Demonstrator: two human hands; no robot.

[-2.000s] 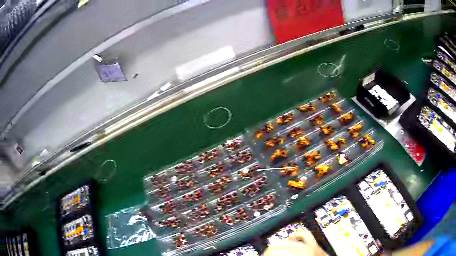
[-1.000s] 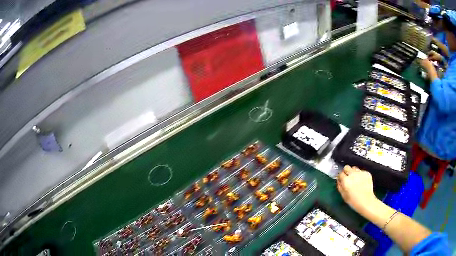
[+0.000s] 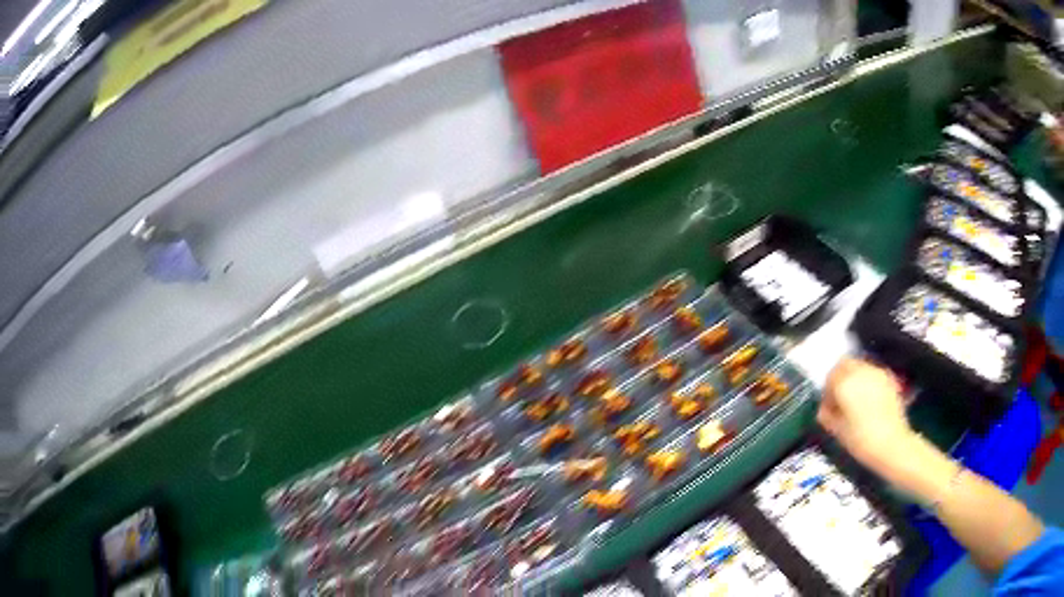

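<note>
My right hand (image 3: 866, 411) is blurred, at the near left corner of the right-hand board carrier (image 3: 877, 315); its fingers are curled and whether they hold anything cannot be told. My left hand is not in view. White circuit boards (image 3: 823, 510) sit in a black carrier at the bottom edge, partly cut off. A clear tray of yellow-orange wound parts (image 3: 604, 501) lies left of my hand. Beside it is a clear tray of dark red-brown parts (image 3: 434, 505).
A small black bin (image 3: 741, 245) with white parts stands behind my hand, on a pale sheet (image 3: 826, 338). Another carrier (image 3: 105, 566) is at the lower left. A blue crate (image 3: 1009, 437) is below the bench edge. Part of another person shows at the right edge.
Two seconds ago a hand was over the carrier at the bottom edge; my right hand is now by the right-hand carrier, much as one second ago. The camera view has shifted between frames.
</note>
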